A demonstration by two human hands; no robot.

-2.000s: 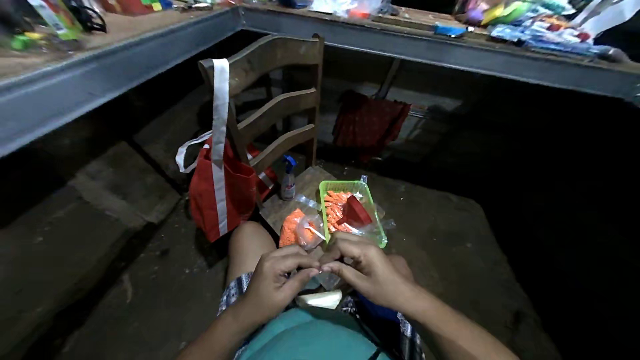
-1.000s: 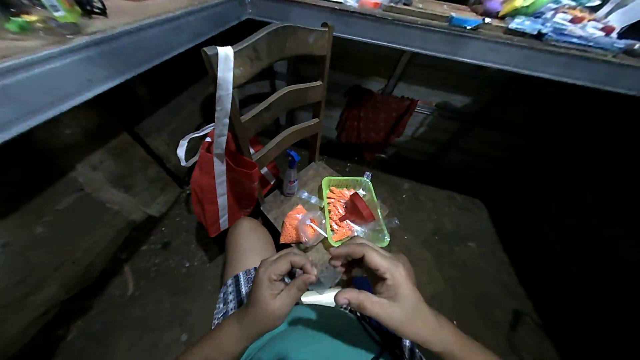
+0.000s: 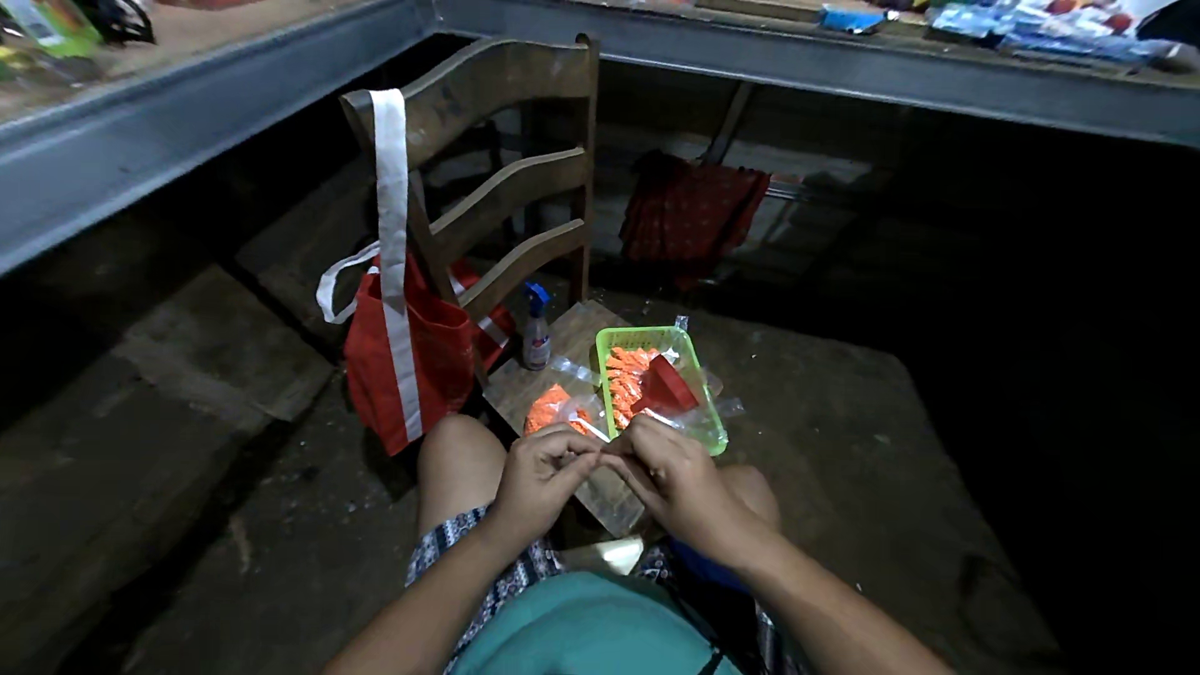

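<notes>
My left hand (image 3: 550,473) and my right hand (image 3: 677,478) meet at the fingertips above my lap, pinching a small clear plastic bag (image 3: 611,497) that hangs between them. Just beyond them, on the wooden chair seat (image 3: 511,386), lies a clear bag of orange pieces (image 3: 547,409) with a white stick-like thing by it. To its right, a green plastic basket (image 3: 710,424) holds several small orange-filled packets (image 3: 626,384) and a red plastic piece (image 3: 667,386), with clear plastic around it.
A spray bottle with a blue head (image 3: 536,328) stands at the seat's left. A red bag with white straps (image 3: 409,361) hangs from the chair back (image 3: 506,80). Grey-edged tables (image 3: 797,56) run across the left and top. A red cloth (image 3: 694,211) hangs behind.
One second ago my hands were slightly apart, the right one with its fingers spread wider; now their fingertips meet. The basket and the orange bag have stayed put.
</notes>
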